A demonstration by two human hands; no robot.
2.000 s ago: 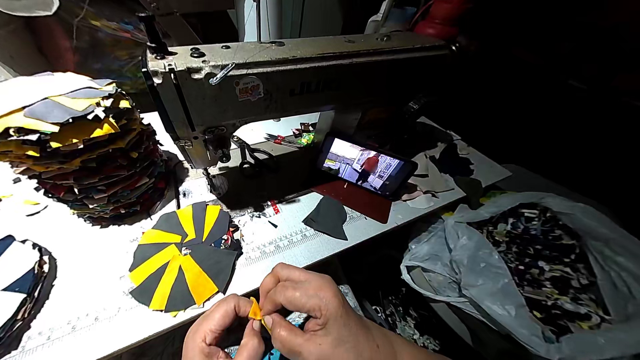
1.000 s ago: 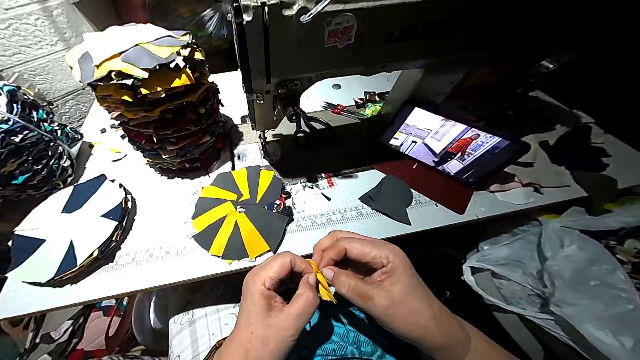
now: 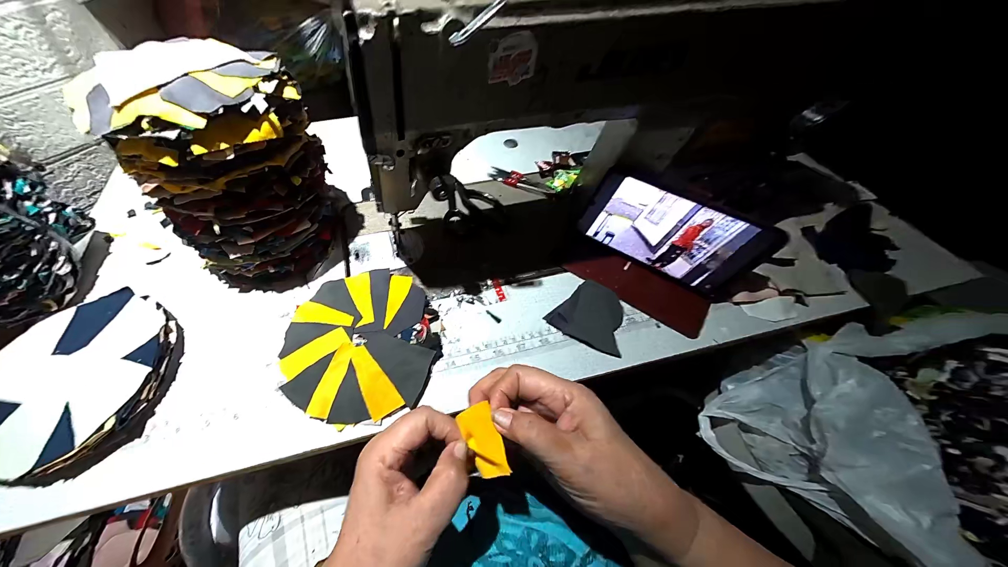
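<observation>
A small yellow fabric piece (image 3: 483, 442) is pinched between both hands, in front of the table's edge. My left hand (image 3: 413, 484) grips its left side with thumb and forefinger, and my right hand (image 3: 571, 441) grips its upper right side. Just beyond them on the white table (image 3: 236, 429) lies a round patchwork of yellow and dark grey fabric strips (image 3: 354, 354), with layers beneath it. To its right rests a loose dark grey fabric piece (image 3: 587, 315). Behind stands a sewing machine (image 3: 512, 94), its presser foot (image 3: 404, 240) beyond the patchwork.
A tall stack of fabric rounds (image 3: 228, 173) stands at back left, with a white and navy stack (image 3: 87, 378) nearer. Scissors (image 3: 465, 209) lie under the machine arm. A smartphone (image 3: 677, 232) leans in a red case. At right is a plastic bag (image 3: 835, 425) beside fabric scraps.
The yellow piece, bunched between my fingers before, now shows a flatter, broader face. Both hands still hold it. The view has shifted to the left and nearer.
</observation>
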